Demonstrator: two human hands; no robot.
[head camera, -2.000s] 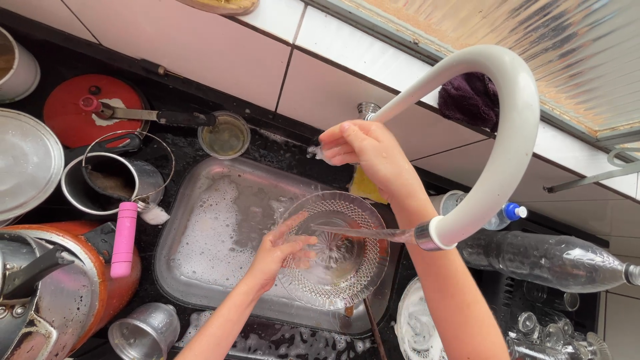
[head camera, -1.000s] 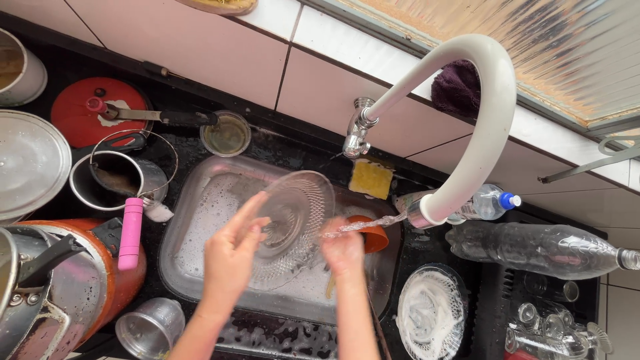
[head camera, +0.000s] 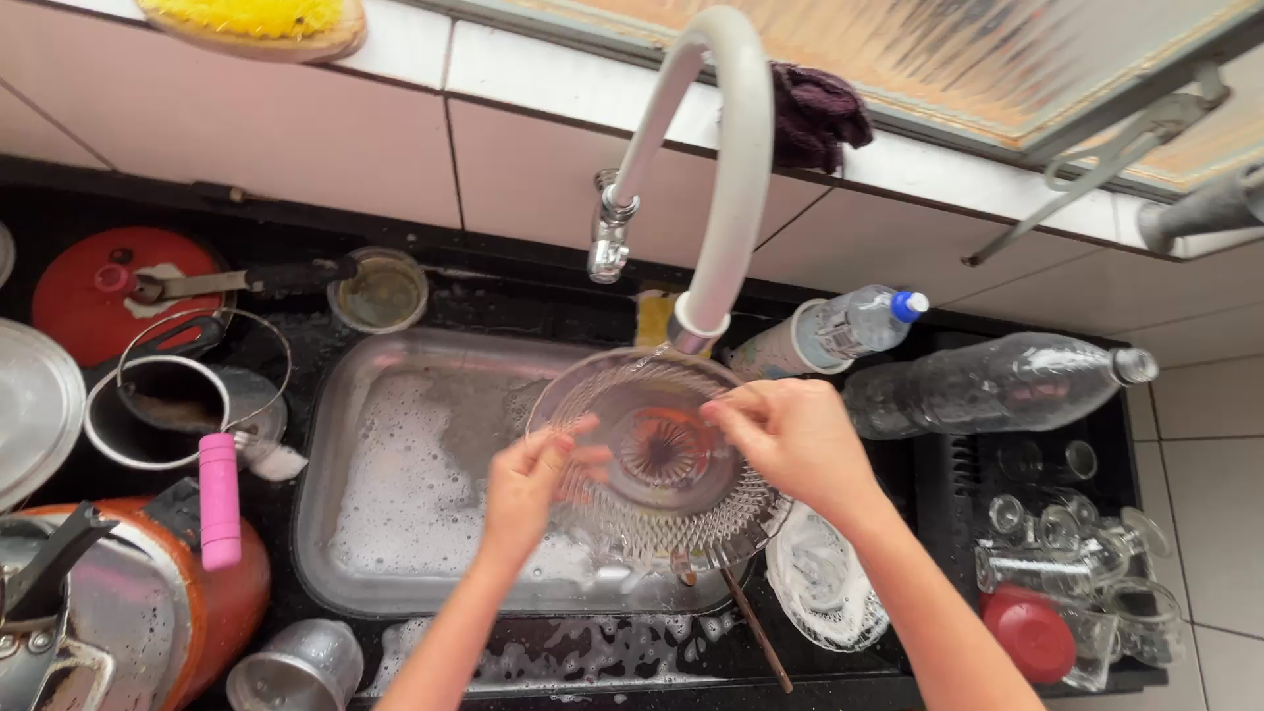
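Note:
A clear patterned glass plate (head camera: 662, 454) is held over the right part of the steel sink basin (head camera: 331, 553), beneath the outlet of the white gooseneck faucet (head camera: 746, 148). My left hand (head camera: 538, 479) grips the plate's left side, fingers spread against the glass. At its right rim, my right hand (head camera: 790, 434) pinches the edge between thumb and fingers. A thin stream of water reaches the plate's far edge. Something orange shows blurred through the glass. Soapy water (head camera: 405, 484) fills the basin's left part.
Right of the basin lie a soapy glass dish (head camera: 825, 583), plastic bottles (head camera: 997, 385) and several glasses (head camera: 1057, 543) with a red cup (head camera: 1029, 632). A metal cup (head camera: 296, 671), an orange pot (head camera: 222, 583), a pink-handled strainer (head camera: 219, 499) and a red lid (head camera: 128, 291) stand at left.
The glass plate, tilted upright one second ago, now faces up more flatly under the faucet. My right hand has moved from the water stream to the plate's right rim.

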